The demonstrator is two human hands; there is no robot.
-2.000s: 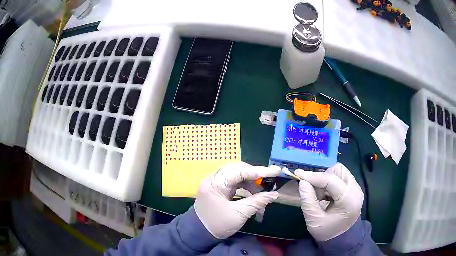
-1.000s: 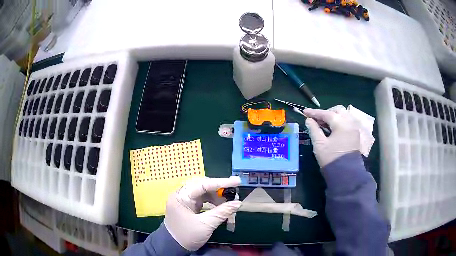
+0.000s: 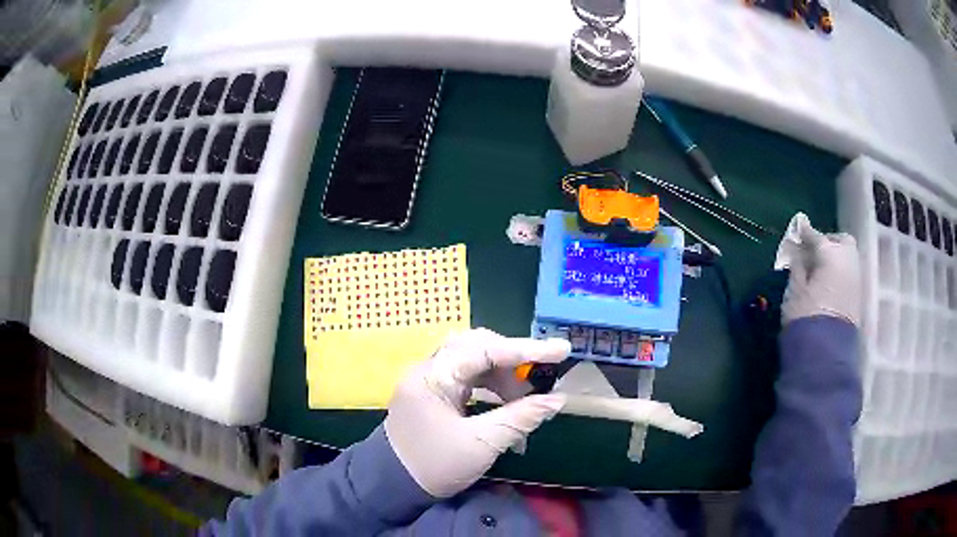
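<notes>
My left hand [image 3: 462,414], in a white glove, pinches a black earbud [image 3: 540,376] with an orange tip just in front of the tester's near edge. My right hand [image 3: 824,275], also gloved, grips the white wipe [image 3: 798,237] at the right of the mat. The light blue earbud tester [image 3: 609,288] has a lit blue screen and a row of buttons. The orange and black fixture [image 3: 618,210] at its far edge holds no earbud. A thin white stick [image 3: 689,231] lies beside the fixture. Another earbud [image 3: 758,304] lies left of my right forearm.
Case foam trays stand at left [image 3: 262,346] and right [image 3: 855,189]. A smartphone [image 3: 383,147], yellow label sheet [image 3: 388,367], dispenser bottle [image 3: 595,105], pen [image 3: 687,147] and tweezers [image 3: 705,205] lie around the tester. Earbuds [image 3: 803,13] lie on far foam.
My right hand has let go of the thin white stick by the tester and moved right, onto the wipe. My left hand still holds the earbud. The camera view has shifted.
</notes>
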